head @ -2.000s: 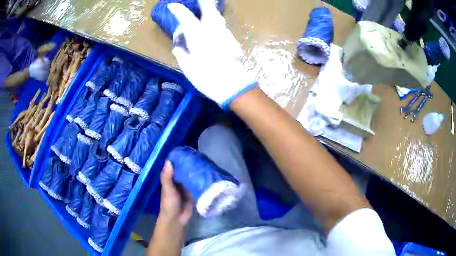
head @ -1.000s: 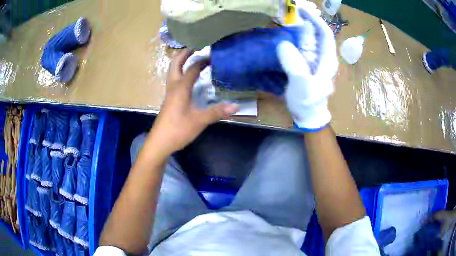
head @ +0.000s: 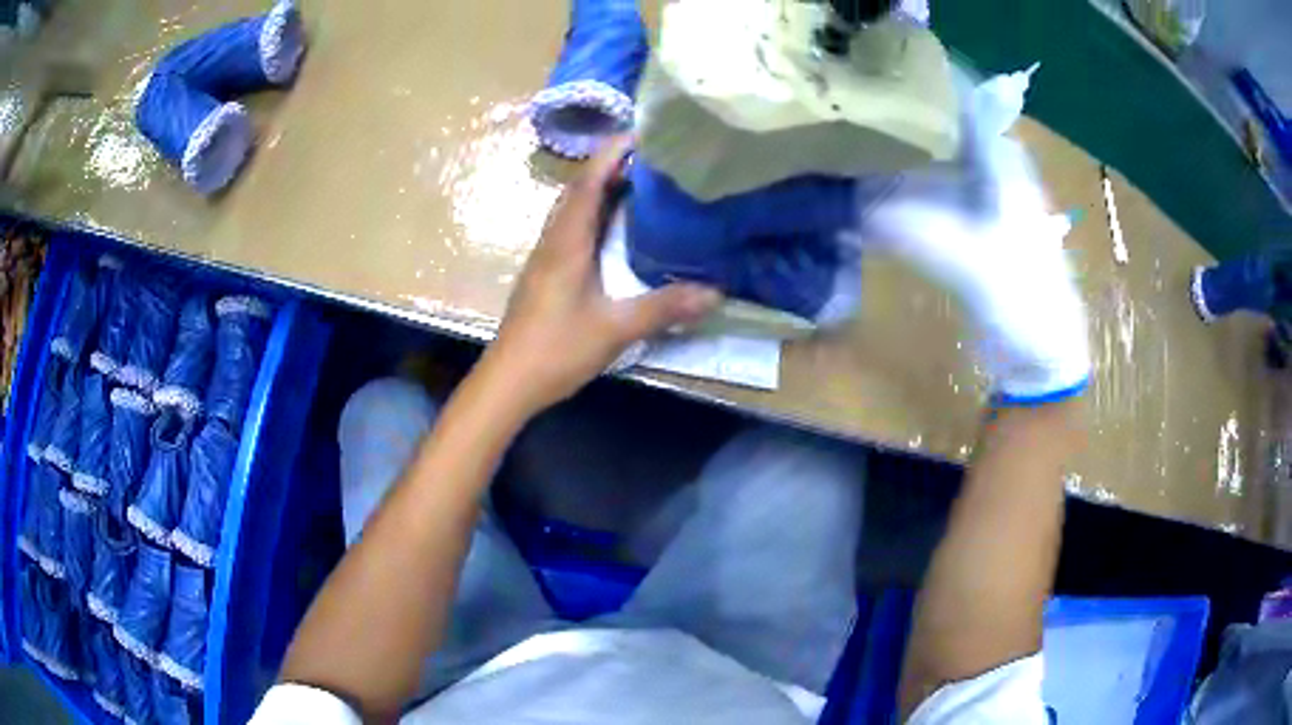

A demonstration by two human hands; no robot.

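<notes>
A crinkled blue tubular piece (head: 751, 248) lies across the work spot at the table's front, with a pale fuzzy band at its right end. The chunky cream press block (head: 794, 106) is directly over it and hides its upper side. My bare left hand (head: 588, 305) holds the piece's left end, thumb in front and fingers behind. My gloved right hand (head: 999, 262) is blurred, right of the piece and apart from it. A white bottle tip (head: 1009, 92) shows just above the glove; whether the hand grips anything is unclear.
More blue pieces lie on the tan table: one (head: 592, 78) behind my left hand, two (head: 191, 106) at far left, one (head: 1240, 288) at far right. A slim white stick (head: 1114, 213) lies at right. A blue crate (head: 248, 482) of pieces stands left, a shallow tray (head: 1134, 644) lower right.
The blue piece came from my lap to beneath the press block. My right hand has let go of it and moved right. My left hand has come up to its left end. The view has turned.
</notes>
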